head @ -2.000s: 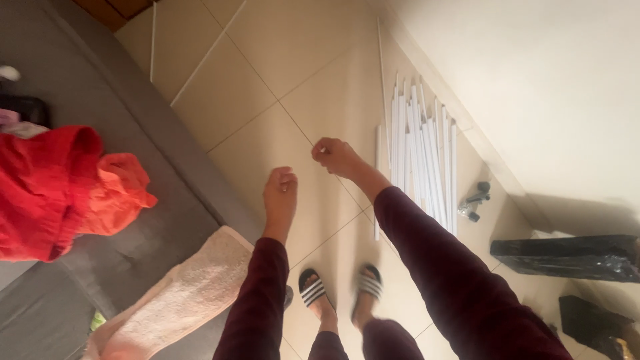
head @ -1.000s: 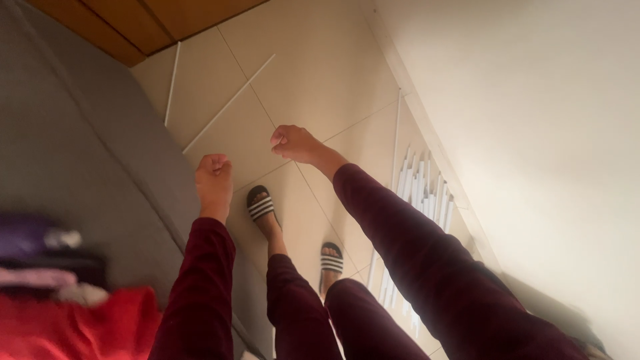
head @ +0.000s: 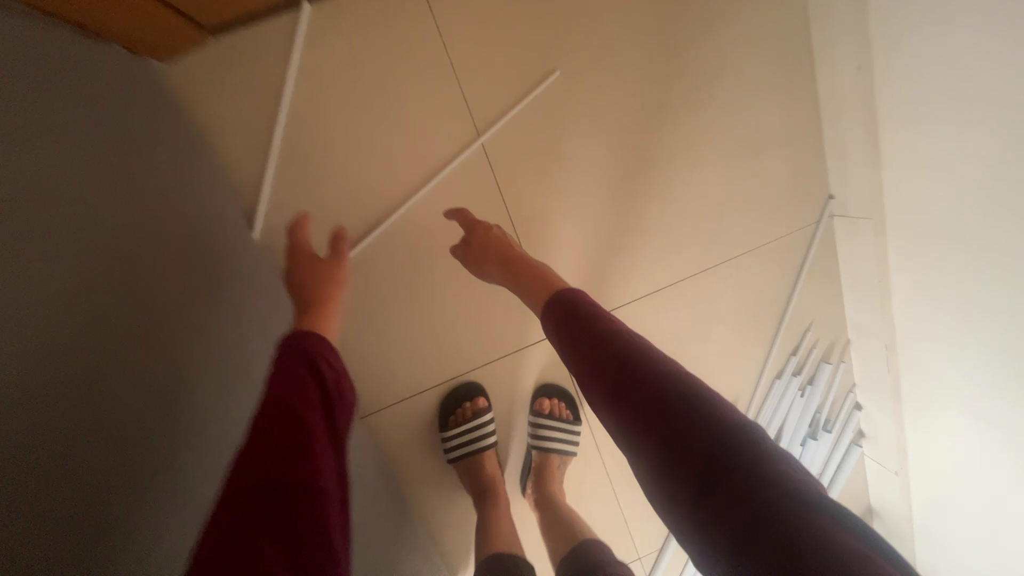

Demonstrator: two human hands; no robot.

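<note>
My left hand (head: 317,276) has thumb and fingers apart and holds nothing; its tip overlaps the near end of a long thin white rod (head: 456,163) lying diagonally on the tiled floor, and I cannot tell whether they touch. Another white rod (head: 280,120) lies further left, beside the grey surface. My right hand (head: 484,250) is to the right of the diagonal rod, fingers parted, with nothing in it. At the right, several white rods (head: 816,408) lie in a bundle, partly hidden by my right sleeve, with one longer thin rod (head: 792,304) along their left side.
A grey upholstered surface (head: 120,320) fills the left side. Brown wooden furniture (head: 160,24) stands at the top left. A pale wall (head: 952,240) runs down the right. My feet in striped slides (head: 470,432) stand on the floor tiles.
Both hands have gone from closed fingers to parted fingers. My feet, apart and uneven one second ago, are now side by side. The view has moved towards the two separate rods.
</note>
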